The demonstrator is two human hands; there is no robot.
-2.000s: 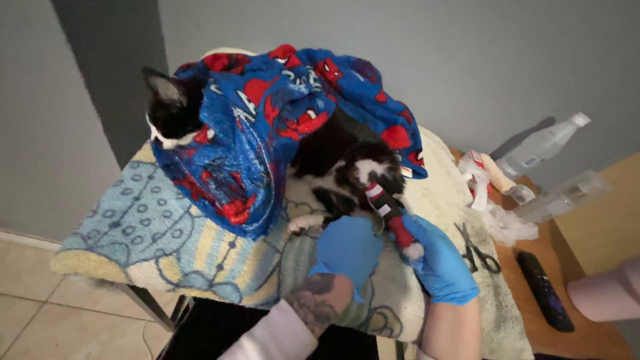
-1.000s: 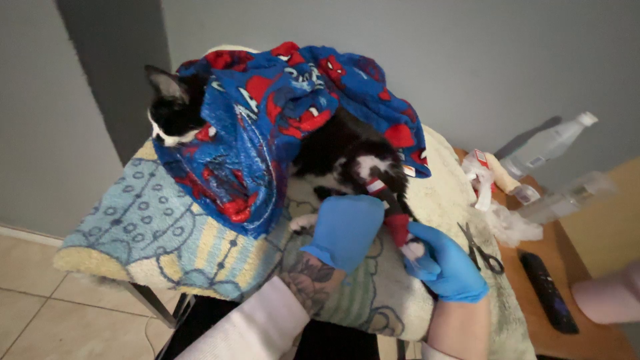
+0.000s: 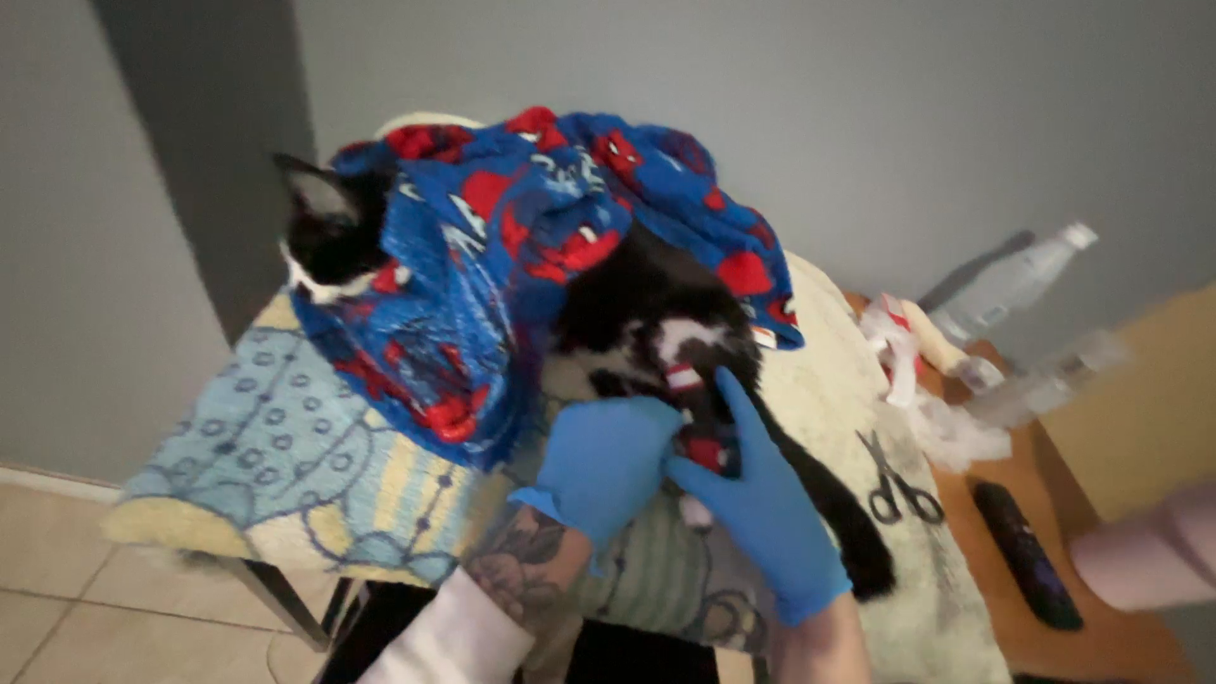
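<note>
A black-and-white cat (image 3: 665,294) lies on a patterned towel (image 3: 285,418), its head at the left and its front half under a blue and red fleece blanket (image 3: 475,218). Around its hind leg is a dark and red wrap (image 3: 705,452), with a white and red strip (image 3: 682,378) higher up. Both hands wear blue gloves. My left hand (image 3: 608,465) is at the left side of the wrapped leg, fingertips hidden. My right hand (image 3: 760,503) closes around the leg from the right, thumb and fingers on either side of the wrap. The paw shows below.
Dark-handled scissors (image 3: 898,489) lie on the pale towel, right of the cat's tail (image 3: 855,532). On the wooden surface (image 3: 1045,475) are a black remote control (image 3: 1026,556), crumpled plastic wrapping (image 3: 950,427), a clear plastic bottle (image 3: 1016,285) and a pink object (image 3: 1149,551).
My right hand has moved up the leg from near the paw to the wrap. The cat's tail now shows to the right of that hand.
</note>
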